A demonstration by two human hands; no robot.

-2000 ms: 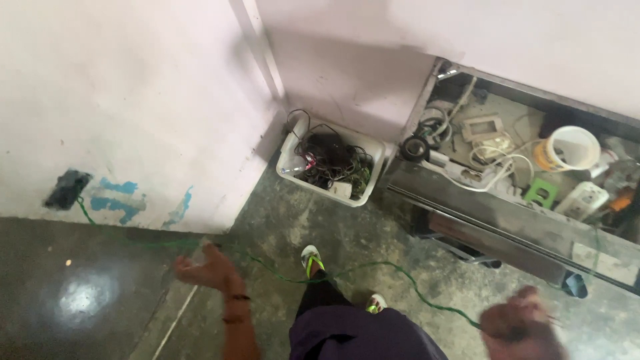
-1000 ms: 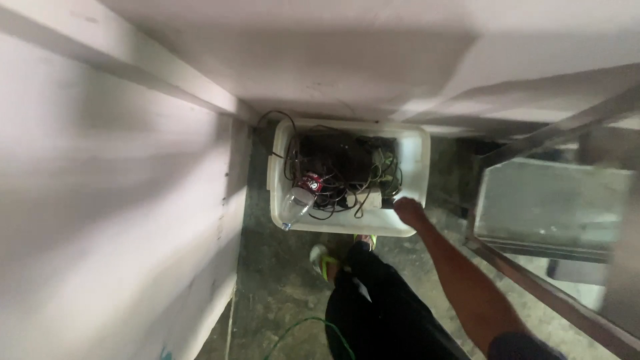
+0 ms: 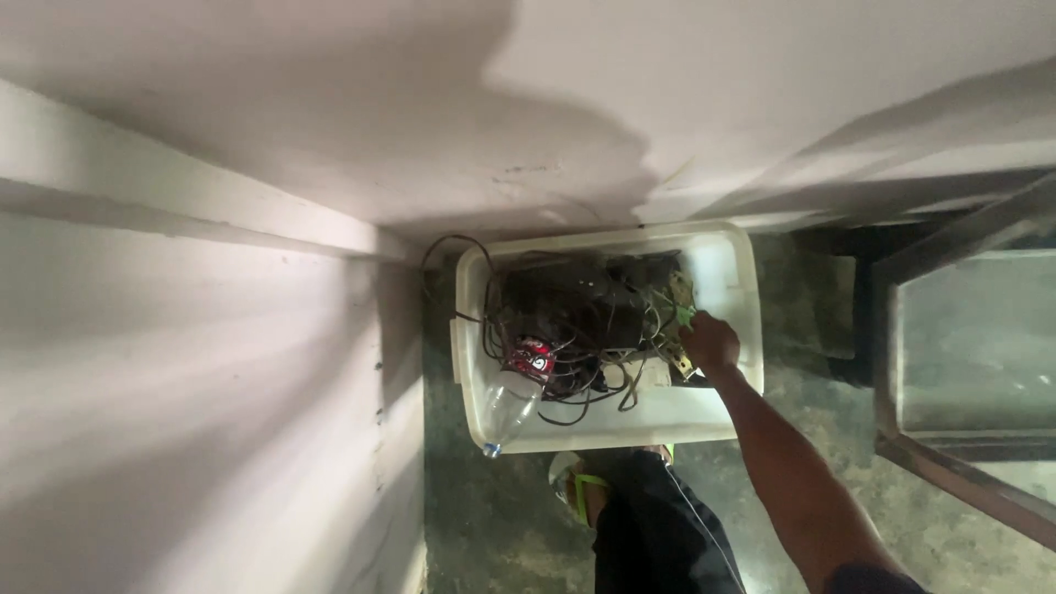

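My right hand [image 3: 711, 345] reaches into the right side of a white plastic tub [image 3: 742, 289]. Its fingertips are at a small green item [image 3: 685, 316], beside a yellowish metal piece [image 3: 678, 363]; whether they grip anything is hard to tell. Tangled dark cables [image 3: 582, 371] and a dark, bulky item [image 3: 569, 289] fill the middle of the tub. A clear plastic bottle with a red label [image 3: 532, 358] lies at the tub's front left, its blue cap at the rim. My left hand is out of view.
Walls rise behind the tub [image 3: 577, 107] and to its left [image 3: 206, 396]. A dark-framed piece of furniture with a glass panel [image 3: 982, 346] stands at the right. My feet are on the concrete floor [image 3: 478, 520] just in front of the tub.
The view has moved from the wall and drawer to the tub. Two seconds ago both hands were by a green wire; now the right hand is in the tub and the left is out of view.
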